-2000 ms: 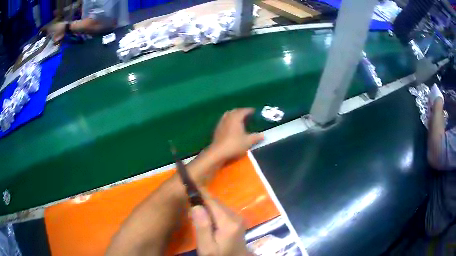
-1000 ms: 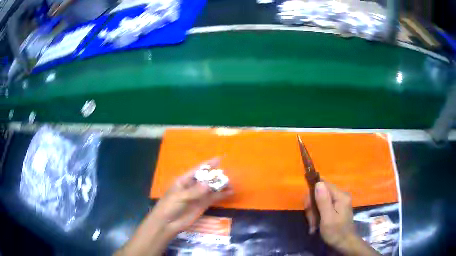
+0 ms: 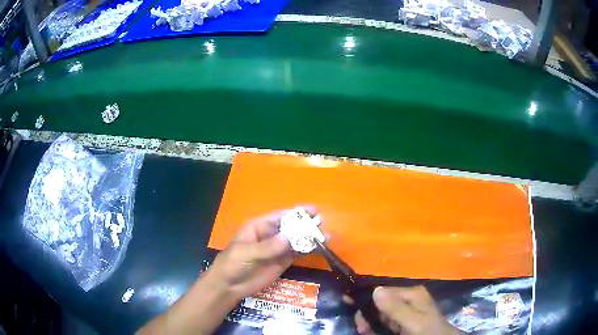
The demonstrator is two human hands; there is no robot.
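A white plastic unit (image 3: 300, 230) is held up over the orange and black work mat (image 3: 393, 219). My left hand (image 3: 257, 252) grips the unit by its left side with thumb and fingers. My right hand (image 3: 400, 311) holds dark pointed pliers (image 3: 339, 267), slanting up to the left. Their fine tip meets the lower right edge of the unit; whether it grips anything there is too small to tell.
A clear bag of small white pieces (image 3: 75, 212) lies on the bench at left, a loose white piece (image 3: 128, 295) below it. Beyond the mat runs a green conveyor (image 3: 315, 98) with several white units at left. Blue trays (image 3: 229, 25) and white heaps lie across it.
My left hand has come back from the belt with a white unit and holds it over the mat. My right hand has brought the pliers' tip from apart to the unit.
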